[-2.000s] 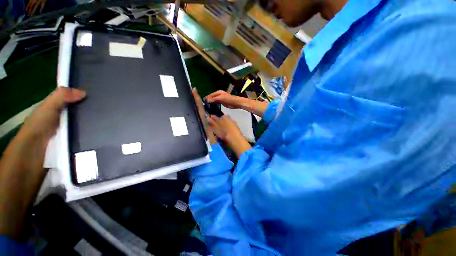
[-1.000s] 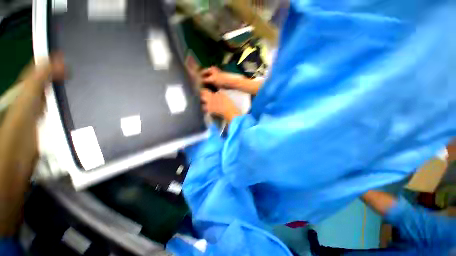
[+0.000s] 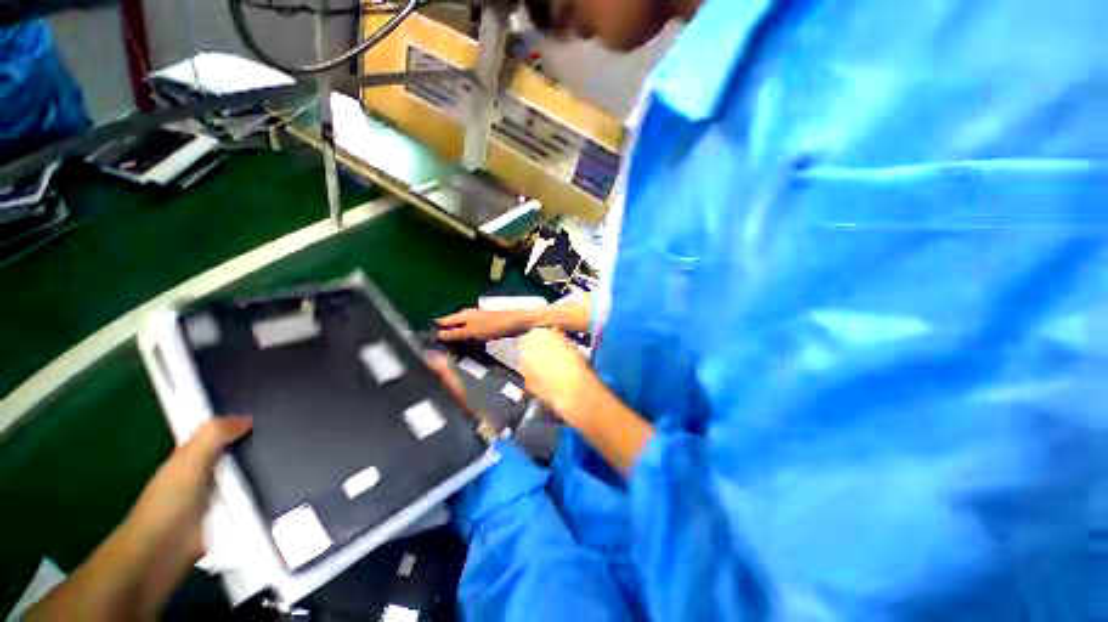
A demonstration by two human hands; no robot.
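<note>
A tablet back cover (image 3: 328, 425), black inner face up with several white patches, lies on white separator sheets (image 3: 176, 383) with their edges sticking out. It is held tilted above the bench. My left hand (image 3: 176, 492) grips the stack's left edge, thumb on the black face. My right hand (image 3: 448, 379) holds the right edge; only some fingers show, and the rest is hidden behind the cover. Whether more covers are in the held stack cannot be told.
A person in a blue smock (image 3: 851, 304) stands close on the right, hands (image 3: 553, 365) over another dark part. The green bench (image 3: 273, 249) has a pale rail (image 3: 122, 346). More covers and sheets (image 3: 164, 156) lie at the back left.
The held stack now appears lower in the view, and more of the bench shows behind it. Both my hands still hold it. The neighbour's nearer hand has lifted off the dark part.
</note>
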